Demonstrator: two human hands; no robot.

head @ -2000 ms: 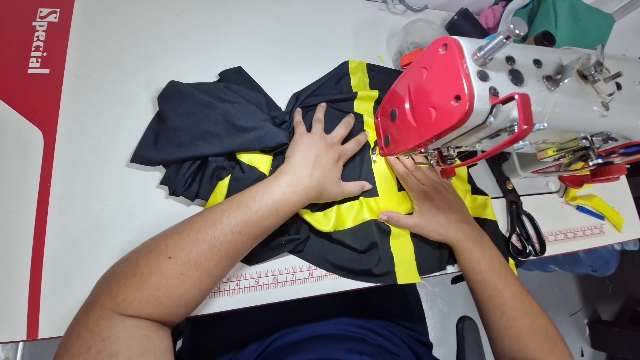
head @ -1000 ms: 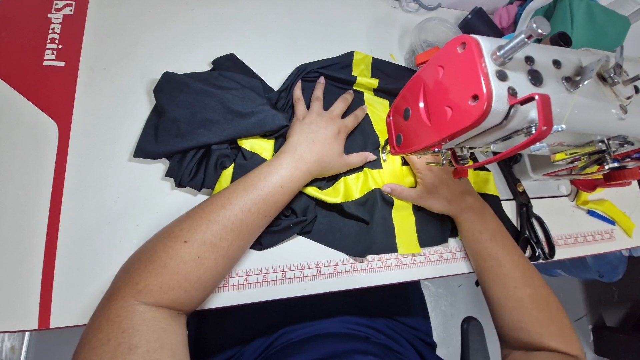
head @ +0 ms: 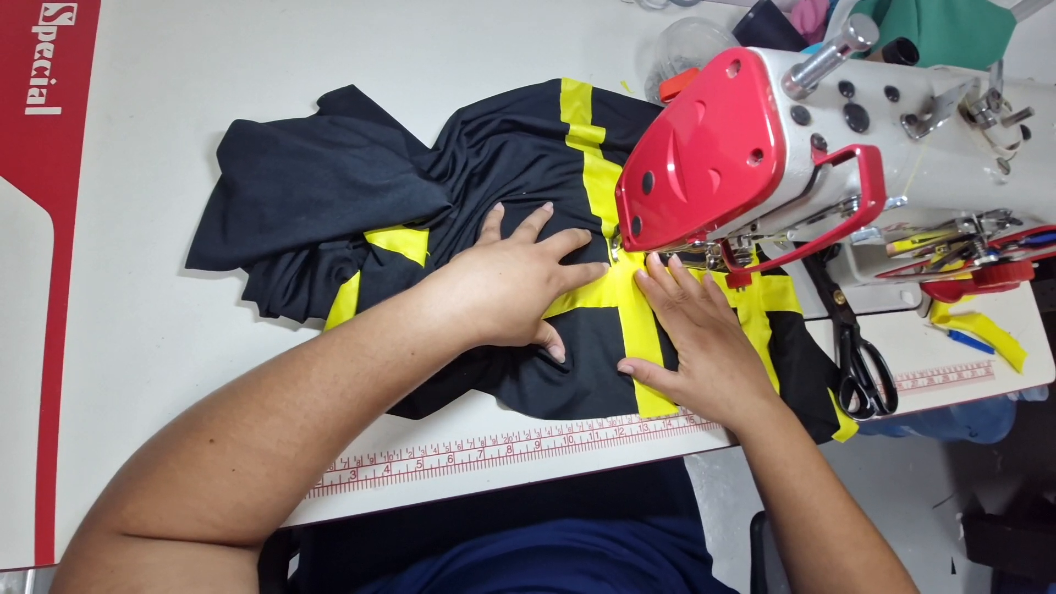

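Observation:
Black fabric [head: 528,371] with yellow strips lies across the sewing machine table, bunched and folded at its left end. My left hand [head: 528,285] rests flat on the black part, fingers spread, fingertips beside the crossing of the strips. Flat on the cloth by a yellow strip [head: 639,355], my right hand [head: 701,346] has its thumb out to the left and its fingertips close to the presser foot area. The sewing machine [head: 709,157], with a red cover, stands over the cloth; its needle is hidden from view. Neither hand grasps anything.
Black-handled scissors [head: 858,363] lie right of the cloth. Beyond are a blue tool [head: 971,341] and a yellow strip scrap [head: 990,334]. A clear round container [head: 689,49] stands behind the machine head, near green cloth [head: 949,33]. A printed ruler [head: 495,454] runs along the front edge.
My left hand has moved down along the cloth, toward the table's front edge. The right hand stays on the fabric beside the machine.

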